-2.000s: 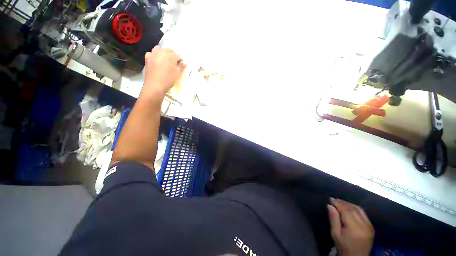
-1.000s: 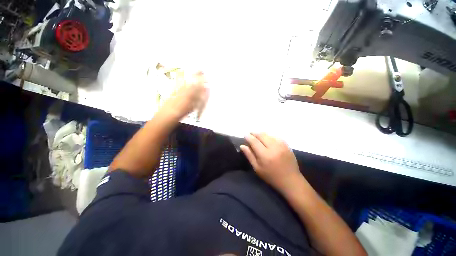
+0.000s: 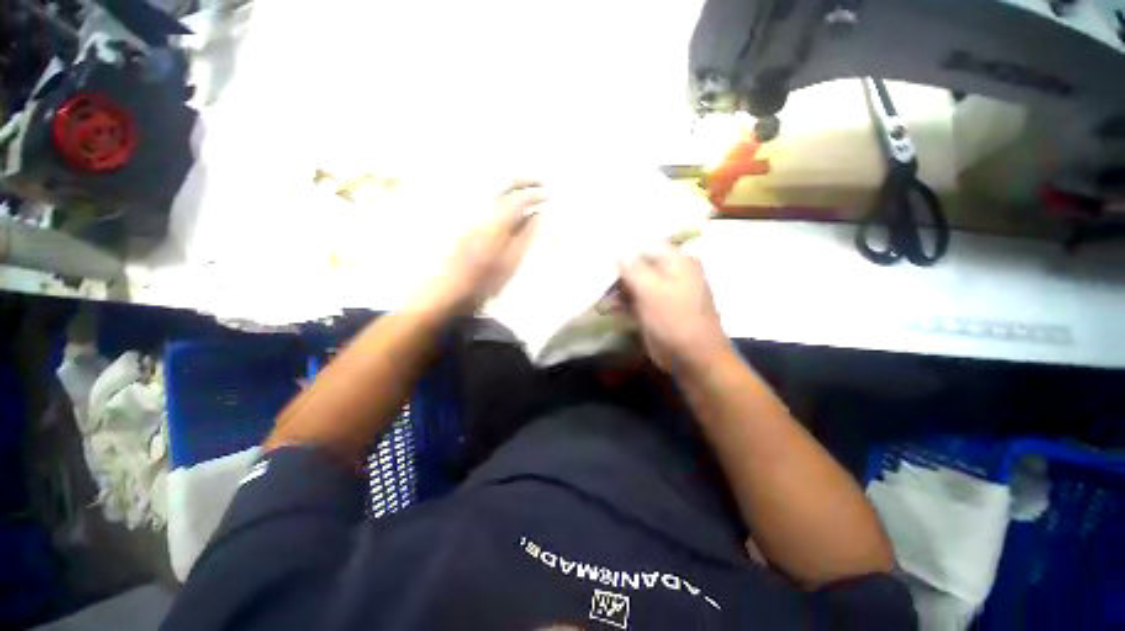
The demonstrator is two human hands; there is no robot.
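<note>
A white fabric panel (image 3: 561,277) lies between my hands, its lower corner hanging over the table's front edge. My left hand (image 3: 494,253) is at its left side, fingers bent on the cloth; glare hides whether they pinch it. My right hand (image 3: 670,302) holds the panel's right edge with curled fingers. Cream strips (image 3: 358,186) lie on the table left of my left hand. The sewing machine head (image 3: 802,49) is at upper right, with an orange-red mark (image 3: 737,170) on the bed below the needle area.
Black-handled scissors (image 3: 904,210) lie right of the needle area. A second machine with a red wheel (image 3: 94,132) stands far left. Blue baskets (image 3: 228,401) are below the table, the right one (image 3: 1055,530) with white pieces (image 3: 940,524). White scraps (image 3: 123,425) hang low left.
My left hand has moved right from the cream strips, and my right hand has risen from below the table edge to the fabric. The panel's corner now shows between them. The view has shifted right.
</note>
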